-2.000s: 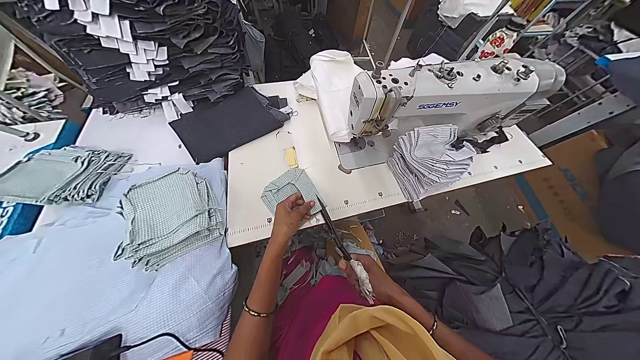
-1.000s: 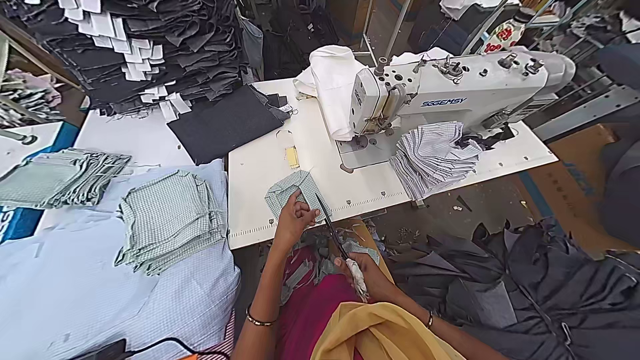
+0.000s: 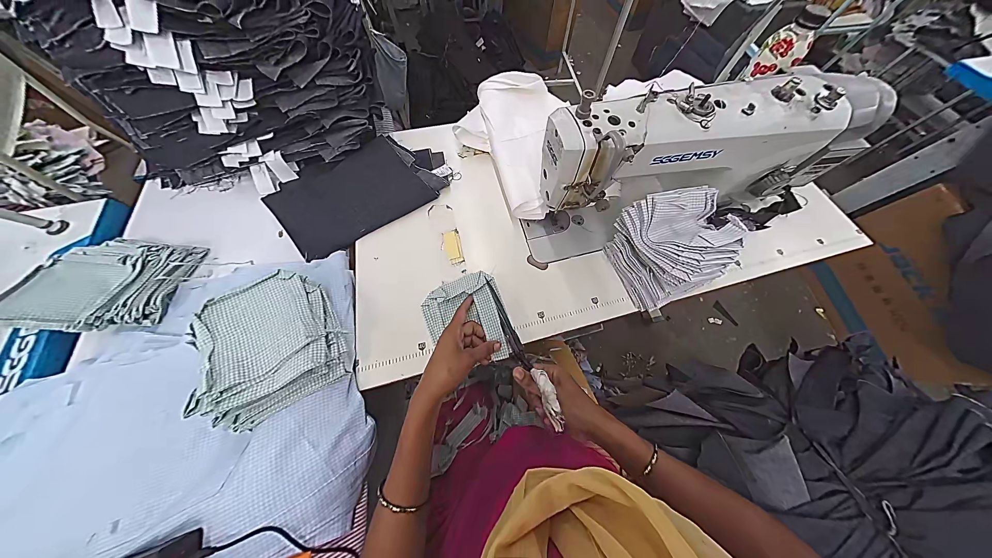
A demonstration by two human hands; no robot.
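A green checked fabric piece with folded edges [image 3: 469, 306] lies on the front edge of the white sewing table [image 3: 395, 310]. My left hand [image 3: 465, 349] rests on it, index finger extended, the other fingers curled at its lower part. My right hand [image 3: 554, 391] is closed around the cloth-wrapped handles of dark scissors [image 3: 508, 329], whose blades lie along the right edge of the piece. Whether the blades are open or closed cannot be told. A small yellow block [image 3: 452, 246] lies behind the piece.
An industrial sewing machine [image 3: 697, 143] stands at the back right, striped fabric pieces [image 3: 674, 240] before it. Stacked green checked pieces [image 3: 267, 341] lie left on pale cloth [image 3: 194, 480]. A dark folded fabric [image 3: 356, 194] and a tall dark stack [image 3: 271, 70] lie behind. Dark cloth [image 3: 775, 434] fills the lower right.
The left hand's index finger has straightened over the green checked piece. The scissors remain in the right hand beside the piece's right edge.
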